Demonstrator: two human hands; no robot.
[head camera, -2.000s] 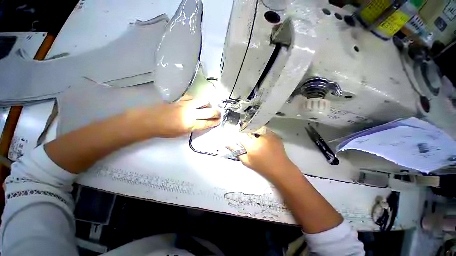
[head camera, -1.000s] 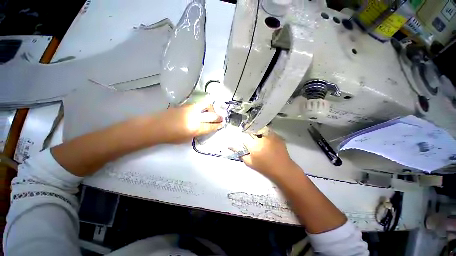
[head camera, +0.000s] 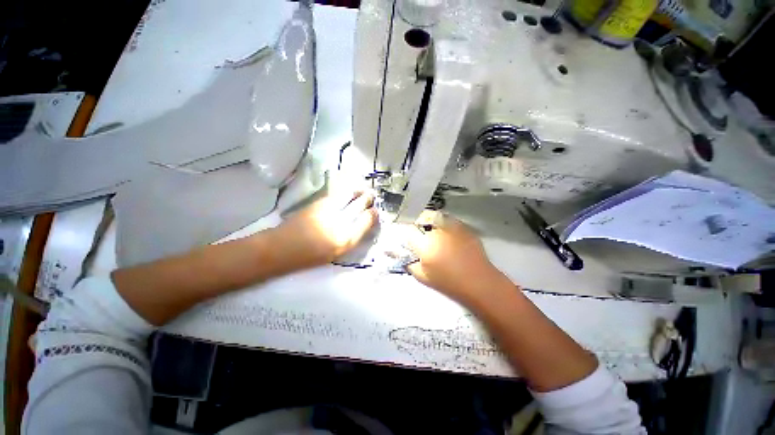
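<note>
The off-white sewing machine head (head camera: 510, 93) stands right of centre, with its needle area (head camera: 389, 191) under bright lamp light. My left hand (head camera: 340, 228) lies just left of the needle, fingers flat and close together on washed-out work. My right hand (head camera: 438, 251) is just right of and below the needle, fingers bent, with a small silver sliver (head camera: 401, 262) at its fingertips, possibly snips. A pale curved panel (head camera: 195, 212) lies left of my left hand. Glare hides the cloth at the fingertips, so I cannot tell what my left hand grips.
A stack of pale curved panels (head camera: 76, 166) lies at the left. The pale lamp shade (head camera: 285, 102) hangs left of the machine head. A black-handled tool (head camera: 552, 238) and paper sheets (head camera: 680, 223) lie at the right. A yellow-labelled bottle (head camera: 620, 19) stands behind the machine.
My left hand has shifted slightly down and turned, its forearm now more slanted. The view has shifted, so the machine appears further left. My right hand stays by the needle with the silver sliver.
</note>
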